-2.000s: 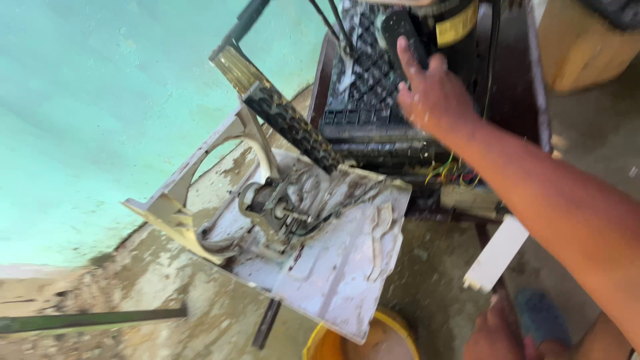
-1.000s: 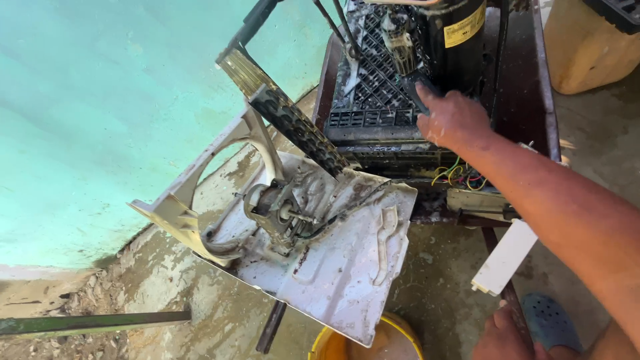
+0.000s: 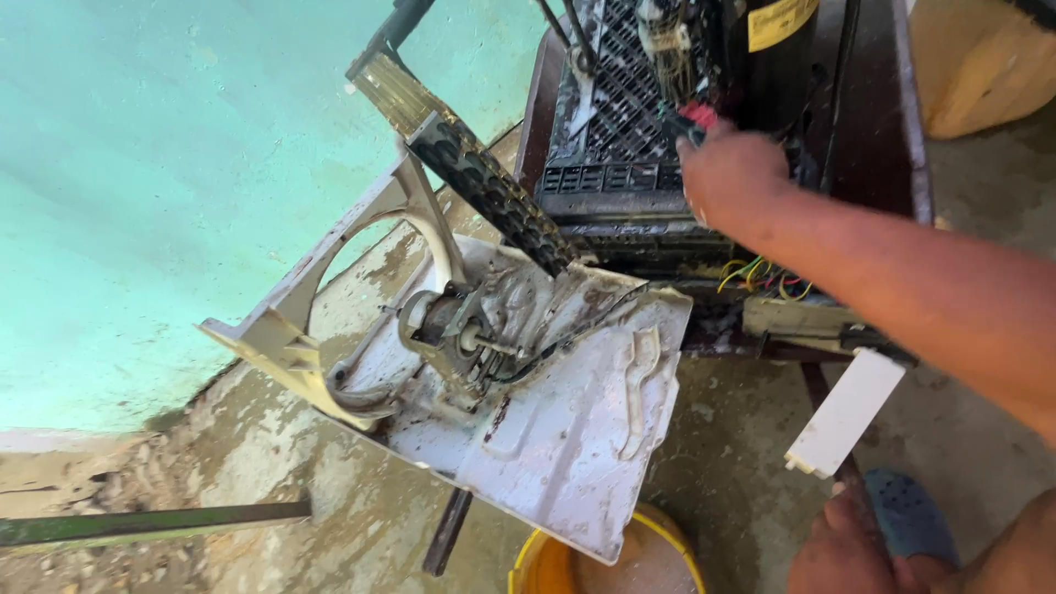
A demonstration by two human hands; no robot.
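Note:
My right hand (image 3: 734, 173) is closed around a small dark tool with a red part (image 3: 693, 122). The tool sits at the lower end of a soapy, upright fitting (image 3: 667, 49), over a black plastic grid (image 3: 615, 91) streaked with suds. Just right of it stands a black cylinder (image 3: 771, 74) with a yellow label. Low at the right, my left hand (image 3: 841, 544) is beside a dark bar (image 3: 854, 487); its grip is unclear. A dirty white metal panel (image 3: 569, 421) carries a small electric motor (image 3: 450, 326) and a round-holed shroud (image 3: 285, 305).
A finned coil (image 3: 487, 181) leans by the green wall (image 3: 165, 181). Coloured wires (image 3: 767, 276) hang below the grid. A white plate (image 3: 846, 412) stands near a blue clog (image 3: 912, 511). A yellow-rimmed bucket (image 3: 689, 553) is under the panel; a tan container (image 3: 973, 66) stands at upper right.
My right hand stays over the grid, with its tool now showing a red part between the fingers. The panel with the motor has not plainly moved.

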